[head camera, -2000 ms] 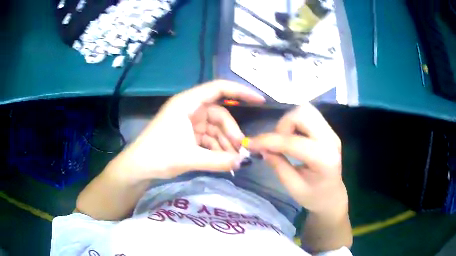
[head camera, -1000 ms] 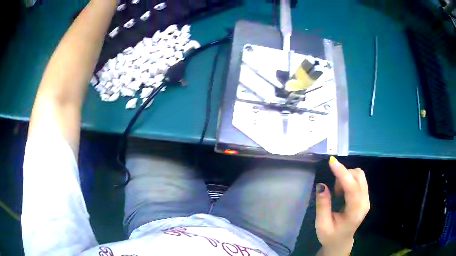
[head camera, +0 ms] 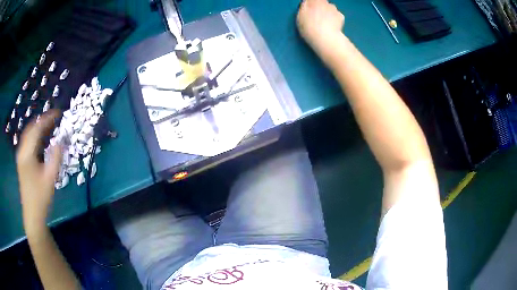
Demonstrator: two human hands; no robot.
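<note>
My left hand (head camera: 38, 164) is blurred at the left edge of a loose pile of white plastic housings (head camera: 82, 127); whether it grips one cannot be told. Behind the pile, a black slotted tray (head camera: 85, 42) holds white pieces in rows at its left part. My right hand (head camera: 320, 20) is on the mat at the top, right of the fixture, with its fingers curled and their tips hidden. The bench fixture (head camera: 142, 113) has a pointed metal top plate (head camera: 227, 133) and a yellow and black clamp head (head camera: 194, 71).
A toggle lever (head camera: 172, 20) stands at the back of the fixture. An orange light (head camera: 180, 175) glows on its front edge. A black cable runs beside the pile. A thin stick (head camera: 385, 22) and a second black tray (head camera: 419, 20) lie at the upper right. Jeans-clad legs are below the bench edge.
The view has turned, so the fixture shows further left. My left hand has come back from the slotted tray to the pile. My right hand has moved from the bench's front edge to the mat's far right side.
</note>
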